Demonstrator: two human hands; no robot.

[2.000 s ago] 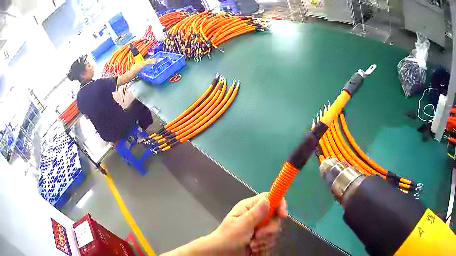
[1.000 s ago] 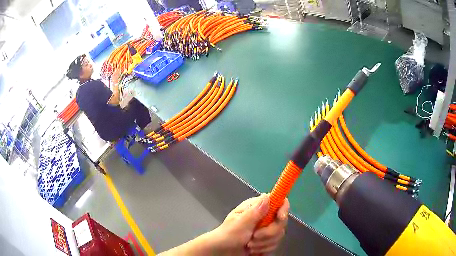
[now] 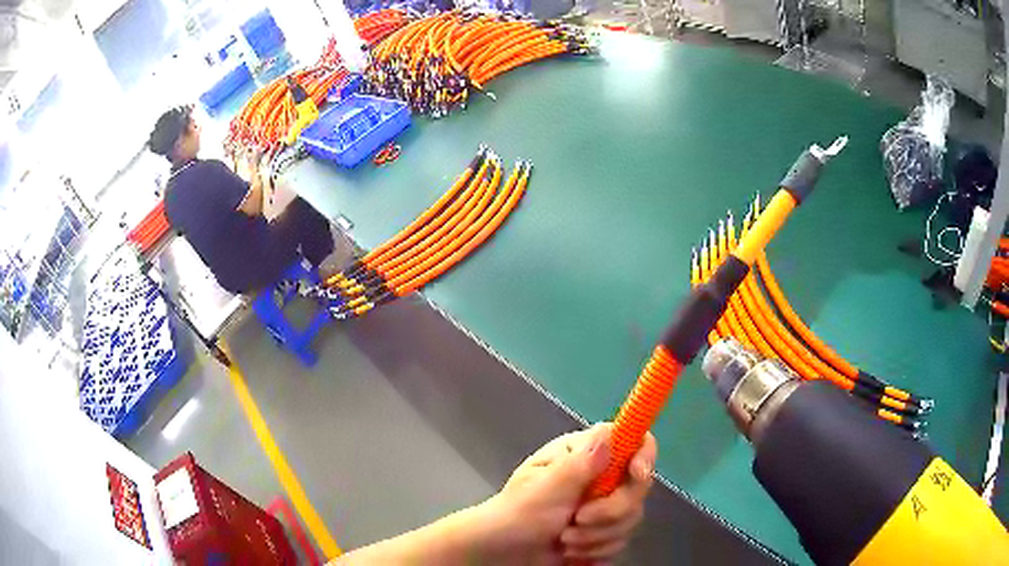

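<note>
My left hand (image 3: 581,498) is bare and grips the ribbed orange conduit of a cable assembly (image 3: 645,407). The cable slants up to the right, with a black sleeve (image 3: 704,311), a smooth orange stretch, a second black sleeve by the end and a silver lug (image 3: 830,148) on top. The heat gun (image 3: 852,464), yellow and black, points its silver nozzle at the cable just below the lower black sleeve. The hand that holds the gun is out of the picture. The cable's lower end is hidden below my left hand.
Cables lie on the green mat (image 3: 620,144) behind the nozzle (image 3: 797,337) and at centre left (image 3: 443,238). A large cable heap (image 3: 465,55), blue crate (image 3: 354,129) and scissors (image 3: 386,155) are farther off. A person (image 3: 227,216) sits on a blue stool (image 3: 290,321). A plastic bag (image 3: 916,155) lies right.
The held cable has shifted slightly up and right, so the nozzle now points nearer its lower black sleeve. The seated person's arm has drawn back from the blue crate.
</note>
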